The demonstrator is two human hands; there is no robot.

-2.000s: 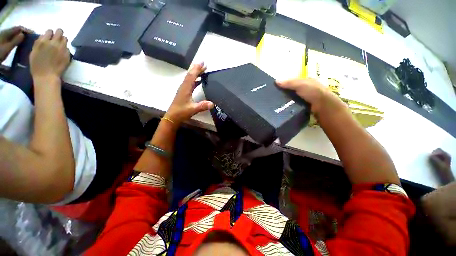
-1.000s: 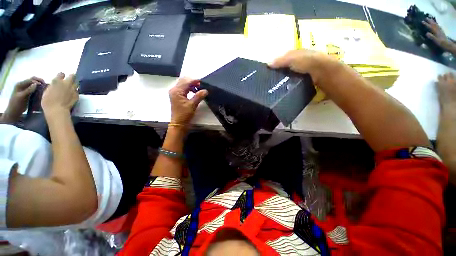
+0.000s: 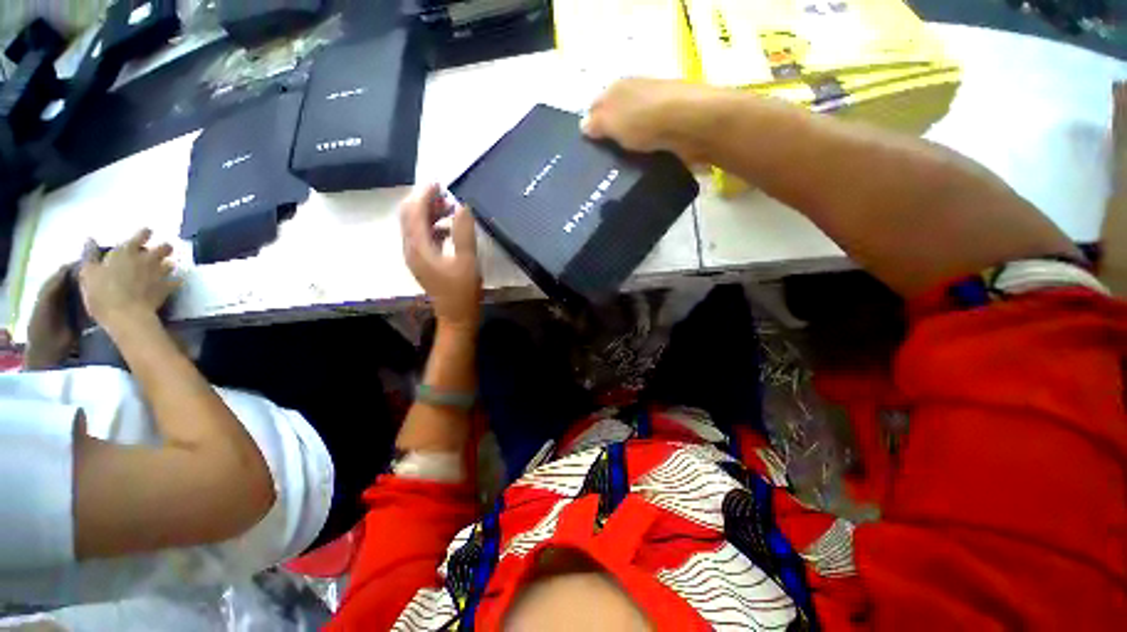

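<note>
A black gift box (image 3: 575, 204) with small pale lettering is tilted over the table's front edge, in front of me. My right hand (image 3: 643, 120) grips its far right edge, fingers partly hidden behind it. My left hand (image 3: 443, 247) is beside its left corner, fingers curled and apart; I see no part of the box inside it. The underside of the box is hidden.
On the white table (image 3: 358, 241), a closed black box (image 3: 358, 117) and a black box blank (image 3: 241, 173) lie left. Stacked yellow sleeves (image 3: 840, 62) lie right. A co-worker's hands (image 3: 124, 278) work at the far left. Black boxes and clear bags lie at the back left.
The box has turned and lowered, now showing mostly its lettered face. My left hand has come away from its left corner. The camera view has also shifted.
</note>
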